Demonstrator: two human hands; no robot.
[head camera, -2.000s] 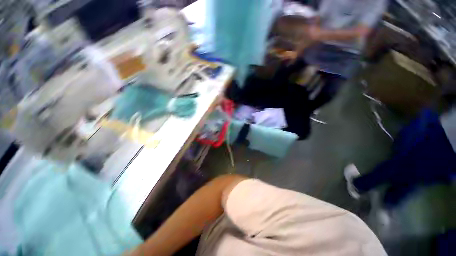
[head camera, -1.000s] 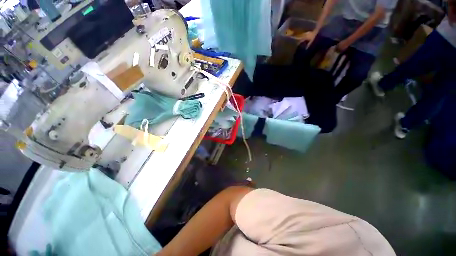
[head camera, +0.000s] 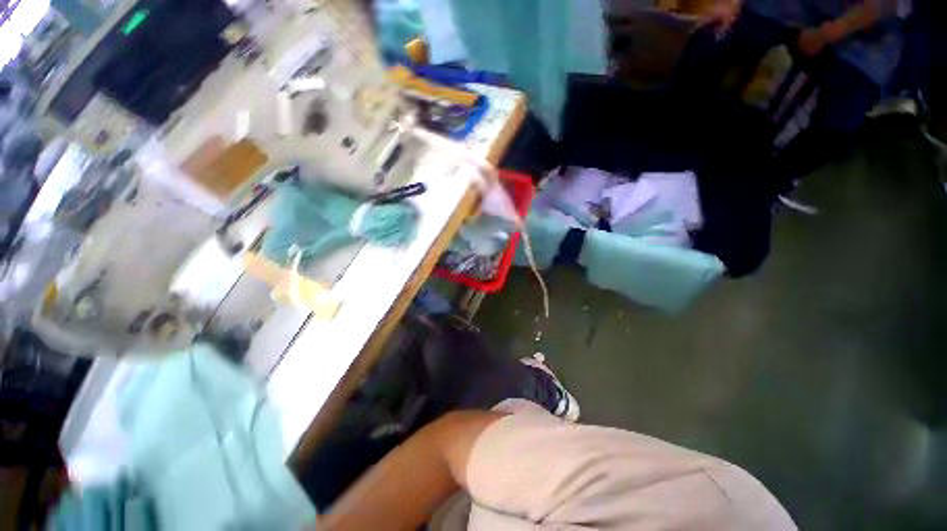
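Note:
Sea-green cut panels (head camera: 213, 425) lie draped over the left end of the white table at the lower left. A tied green bundle (head camera: 332, 220) lies by the machine head, with a pale strip round it. A yellow-tan strip (head camera: 296, 285) lies below it, a white tie strip across it. Black scissor handles (head camera: 400, 193) show beside the bundle. The cream sewing machine (head camera: 312, 114) is blurred. My right forearm, below a beige sleeve, runs off the bottom edge; its hand is out of the picture. My left hand is not in view.
The table's wooden edge (head camera: 363, 347) runs diagonally. A small red basket (head camera: 509, 233) is beneath it. White and green pieces (head camera: 654, 264) lie on a dark support beyond. Green fabric (head camera: 519, 52) hangs at the top. A seated person's hands (head camera: 820, 36) show at upper right. A shoe (head camera: 550, 386) is on the floor.
The view has shifted, moving the hanging fabric and red basket rightward in the picture. A shoe now shows beyond my sleeve. The bundle and yellow-tan strip still lie on the table.

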